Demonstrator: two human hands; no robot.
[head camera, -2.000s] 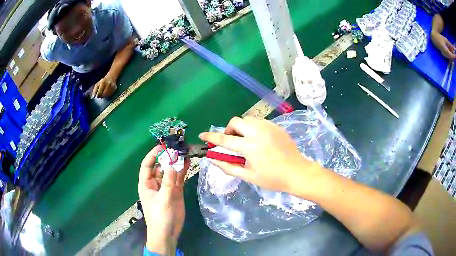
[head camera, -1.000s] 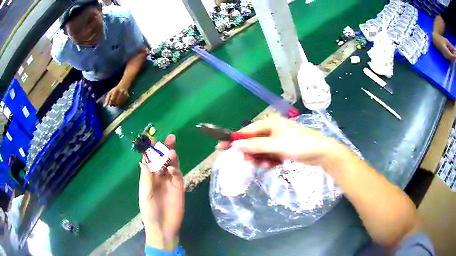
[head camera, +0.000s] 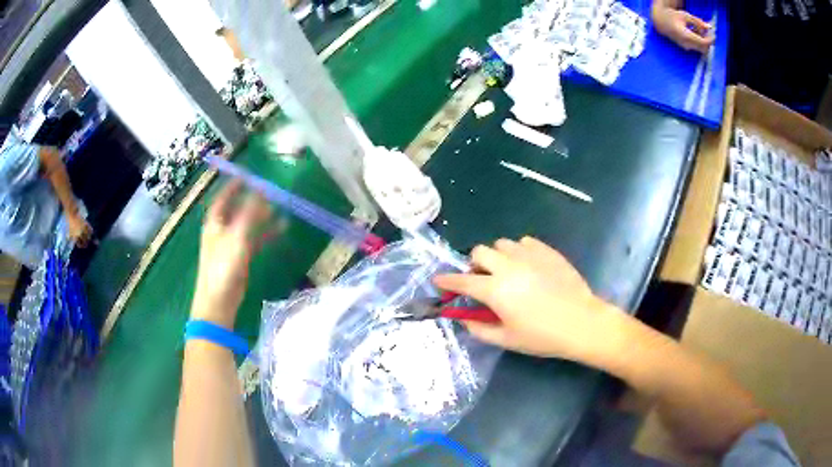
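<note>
My right hand (head camera: 525, 296) holds red-handled pliers (head camera: 465, 312) over the clear plastic bag (head camera: 319, 306); their dark jaws point left, above the small white plastic pieces (head camera: 401, 369) heaped in the bag. My left hand (head camera: 239, 228) is blurred and raised over the green belt, near the long translucent tubes (head camera: 301, 205). The blur hides whether it holds anything. A blue band (head camera: 217, 337) is on my left wrist.
A pale post (head camera: 296, 100) and a white coated bottle (head camera: 401, 189) stand beyond the bag. A knife-like tool (head camera: 527, 134) and thin stick (head camera: 547, 181) lie on the bench. A cardboard box (head camera: 775, 237) of white units is at right. Other people are at left and upper right.
The view has turned to the right. My left hand has moved up and forward over the belt, and the wired board assembly is no longer visible. The pliers have come down over the white pieces.
</note>
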